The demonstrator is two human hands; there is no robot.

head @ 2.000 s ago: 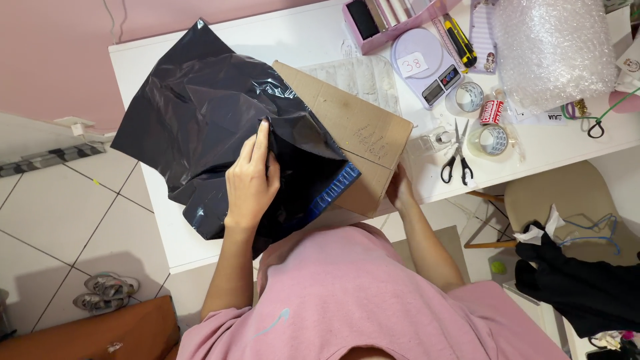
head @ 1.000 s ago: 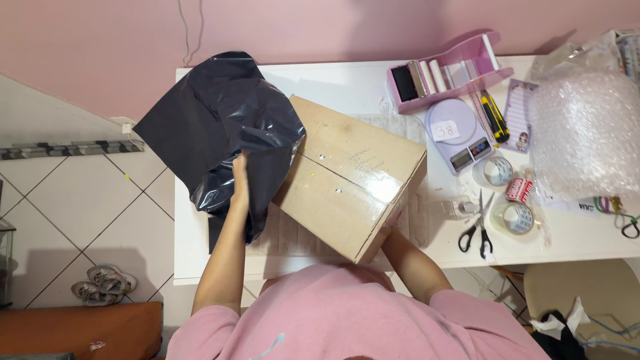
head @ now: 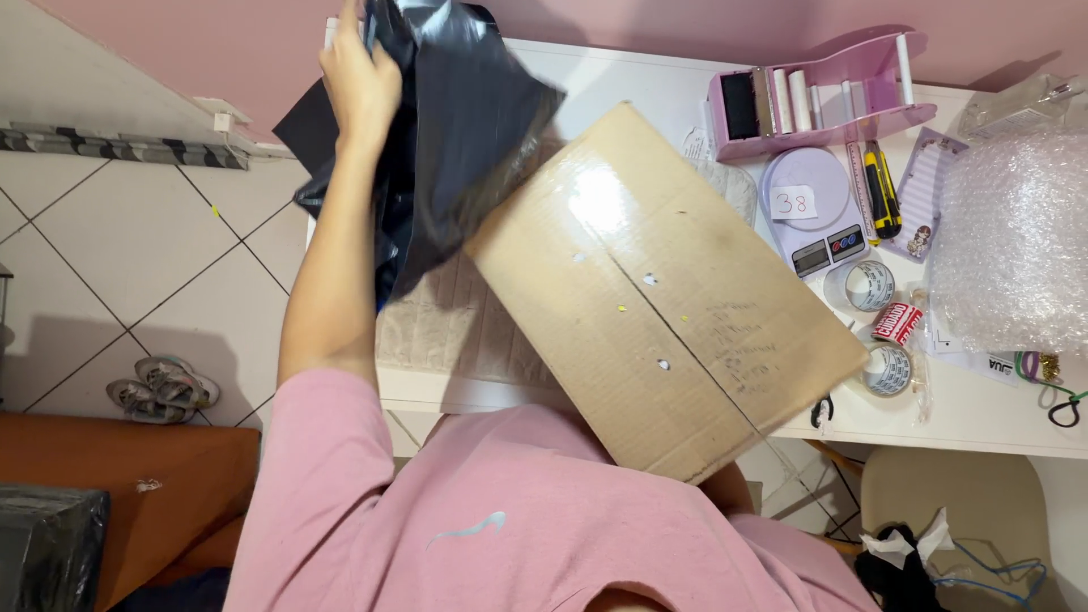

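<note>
My left hand (head: 361, 81) grips the edge of a black plastic mailing bag (head: 467, 127) at the upper left, above the white table. To its right a closed cardboard box (head: 646, 297) is tilted at an angle, with handwriting and small heart-shaped bits on its top face. One corner of the box meets or overlaps the bag's edge. The box hides my right hand; only part of that forearm (head: 729, 491) shows below its lower corner. A flattened padded sheet (head: 476, 340) lies on the table beneath the bag and the box.
On the right of the white table (head: 586, 76) are a pink holder (head: 722, 110), a kitchen scale (head: 807, 204), a yellow utility knife (head: 882, 191), tape rolls (head: 886, 369) and bubble wrap (head: 1011, 246). Scissors (head: 821, 414) lie partly under the box. A chair (head: 960, 484) stands below.
My left hand has moved up toward the wall with the bag's edge. The box, partly behind the bag two seconds ago, is now mostly uncovered and covers most of the scissors.
</note>
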